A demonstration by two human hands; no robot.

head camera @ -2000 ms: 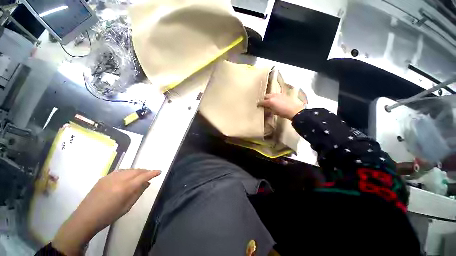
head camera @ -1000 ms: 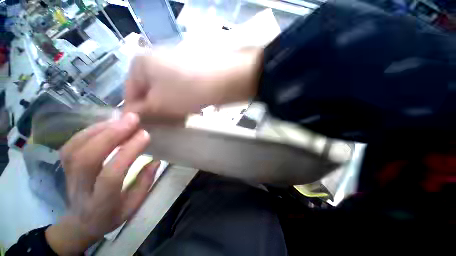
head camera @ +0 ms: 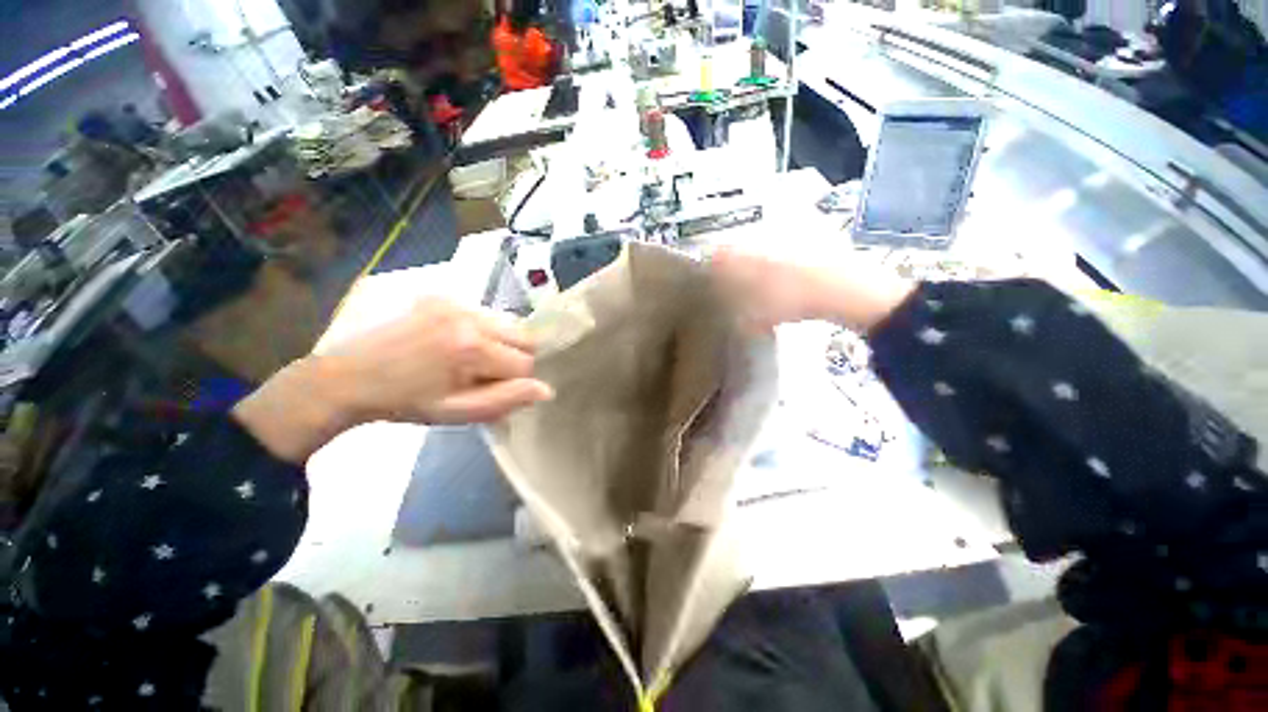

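Observation:
A beige bag body (head camera: 584,431) is held open in front of me, its mouth facing up towards me and its lower corner, with a bit of yellow, pointing down. My left hand (head camera: 431,365) grips the bag's left rim at a light beige tab. My right hand (head camera: 793,292) is at the right rim, blurred; its fingertips are partly lost behind the bag edge. A slit shows inside the bag on the right. The sewing machine behind the bag is mostly hidden.
The white table (head camera: 890,536) lies under the bag. A tilted touchscreen (head camera: 919,174) stands behind on the right. A plastic bag of hardware (head camera: 851,403) lies right of the bag. Beige pieces with yellow edges (head camera: 285,647) are at lower left. A person in orange (head camera: 524,53) is far back.
The view has swung up to the machine table. The bag, blurred and sideways one second ago, is now spread open between my hands, which have moved apart.

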